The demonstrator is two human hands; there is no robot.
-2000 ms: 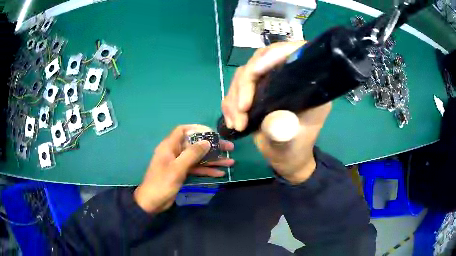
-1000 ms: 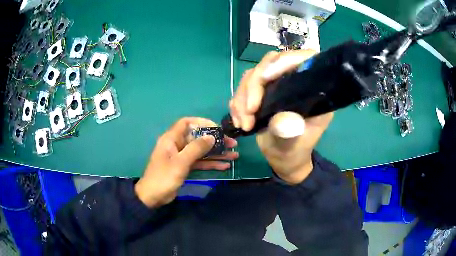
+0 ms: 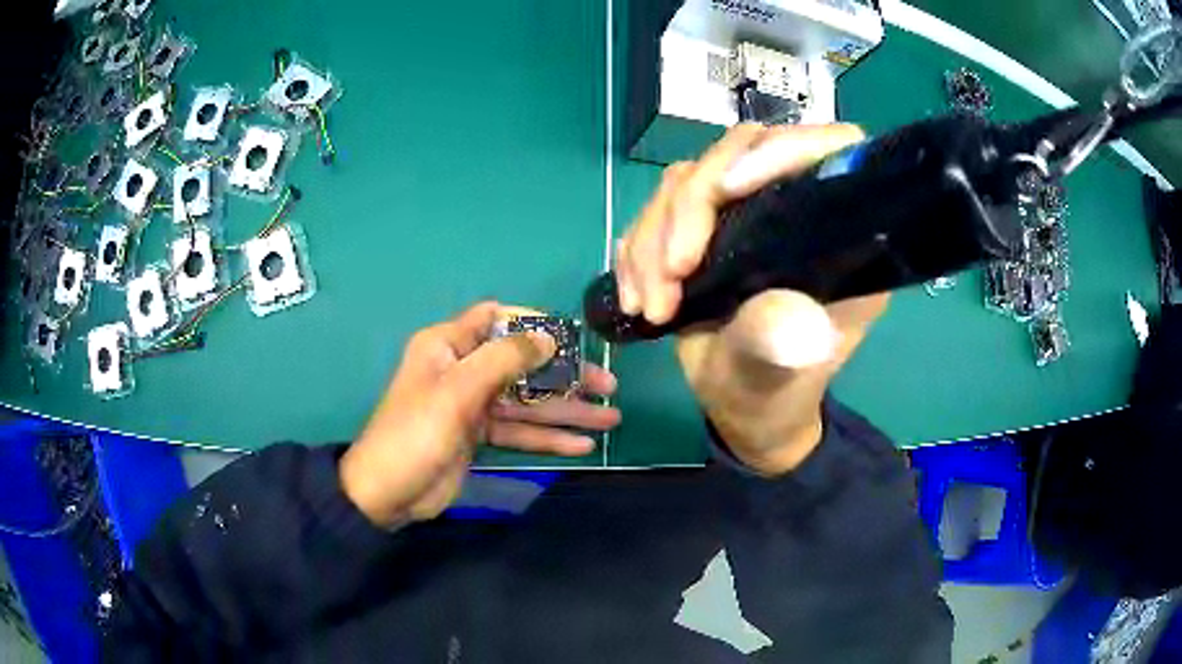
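Observation:
My left hand (image 3: 434, 402) holds a small module (image 3: 544, 355) with a dark face over the bench near its front edge, the thumb on top of it. My right hand (image 3: 752, 311) grips a thick black electric screwdriver (image 3: 856, 234), held slanted. Its front end points left and sits just right of the module; the tip is too blurred to tell whether it touches. A metal hook (image 3: 1082, 140) is at the screwdriver's upper right end.
Clear housings with white faces (image 3: 274, 266) and wires are spread at left. A white screw feeder (image 3: 668, 97) stands at top centre. Finished modules (image 3: 1031, 266) lie at right. A blue stool (image 3: 972, 512) and blue bins (image 3: 136, 486) are below the bench.
The bench and feeder have shifted right in the view. The screwdriver's front end has moved slightly away from the module. Both hands keep their hold.

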